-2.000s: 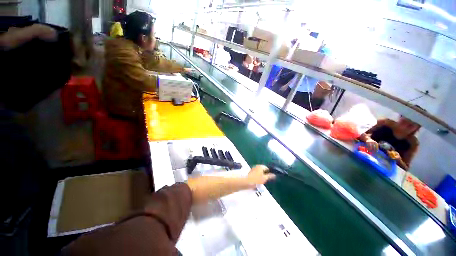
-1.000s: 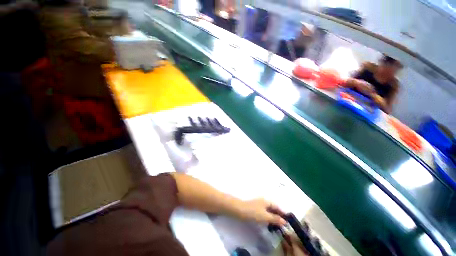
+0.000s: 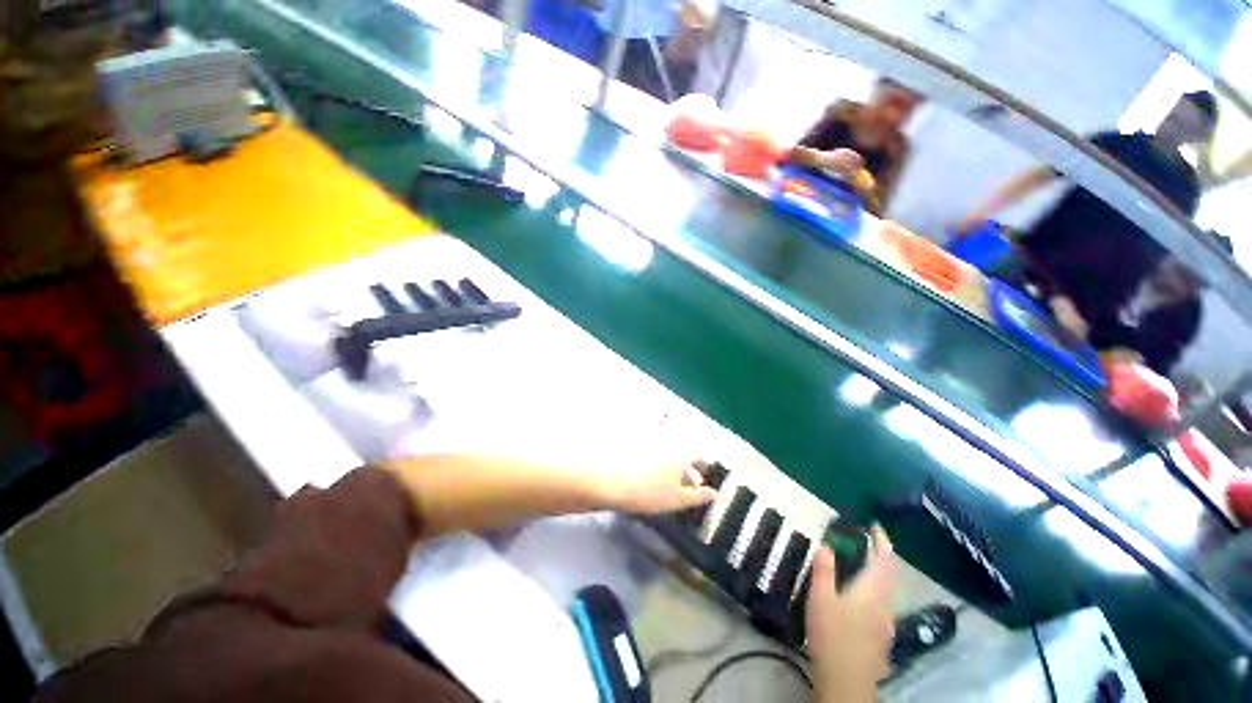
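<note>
A black pronged unit (image 3: pixel 748 556) lies on the bench in front of me, teeth pointing up and away, with pale bands between them. My left hand (image 3: pixel 670 489) holds its left end; the fingertips are blurred. My right hand (image 3: pixel 851 611) is at its right end, closed around a small black tool (image 3: pixel 850 552) that shows green. A second black pronged unit (image 3: pixel 433 321) lies further left on the white sheet.
A blue-edged black device (image 3: pixel 611 646) lies near my forearm. A black plug (image 3: pixel 923 632) and thin cable are by my right hand; a white box (image 3: pixel 1092 659) is at lower right. Another pronged unit (image 3: pixel 967 544) lies on the green belt (image 3: pixel 769 398). People work opposite. An orange mat (image 3: pixel 247 220) is left.
The view has swung right and down. My left hand has come back from over the belt to the pronged unit on the bench. My right hand has come into view with the tool.
</note>
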